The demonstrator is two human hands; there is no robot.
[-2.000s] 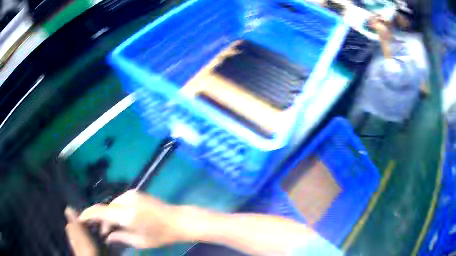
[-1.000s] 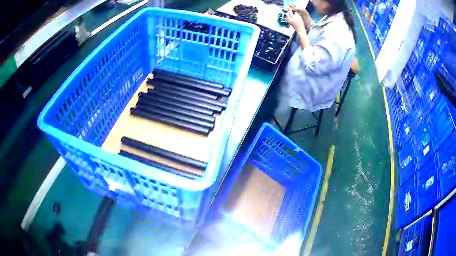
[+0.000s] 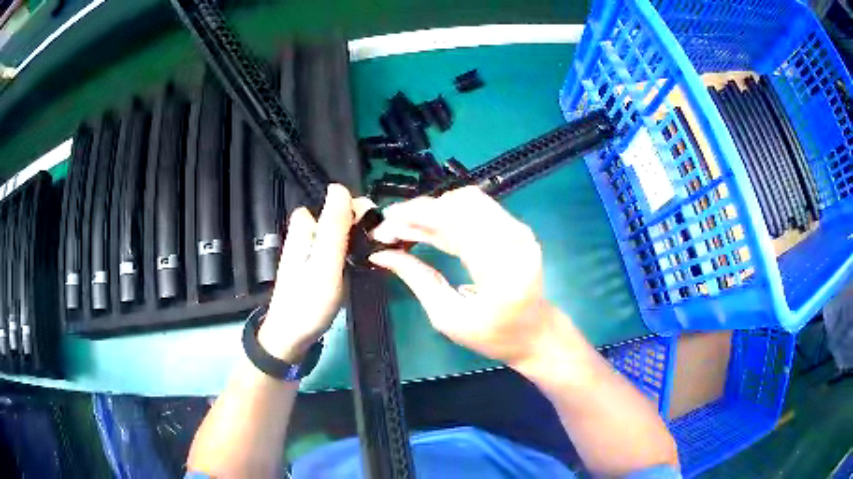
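A part-built leg set with long black arms [image 3: 379, 384] spreads out from a centre joint in front of me. One arm points up-left, one up-right toward the crate, one down toward my body. My left hand [image 3: 313, 271] holds the set at the centre joint. My right hand [image 3: 477, 271] pinches a small black piece [image 3: 367, 232] at the joint; fingers partly hide it. Loose small black fittings [image 3: 407, 126] lie in a pile on the teal bench [image 3: 486, 140] just beyond my hands.
A grooved foam tray [image 3: 323, 103] with marked tubes [image 3: 213, 224] lies at left, another tray at far left. A tall blue crate [image 3: 776, 299] with black tubes [image 3: 767, 150] stands at right. A lower blue crate [image 3: 748, 393] sits below it.
The view has swung left from the crate and the seated person to the foam trays. Both my hands are now in view at the centre joint of the leg set.
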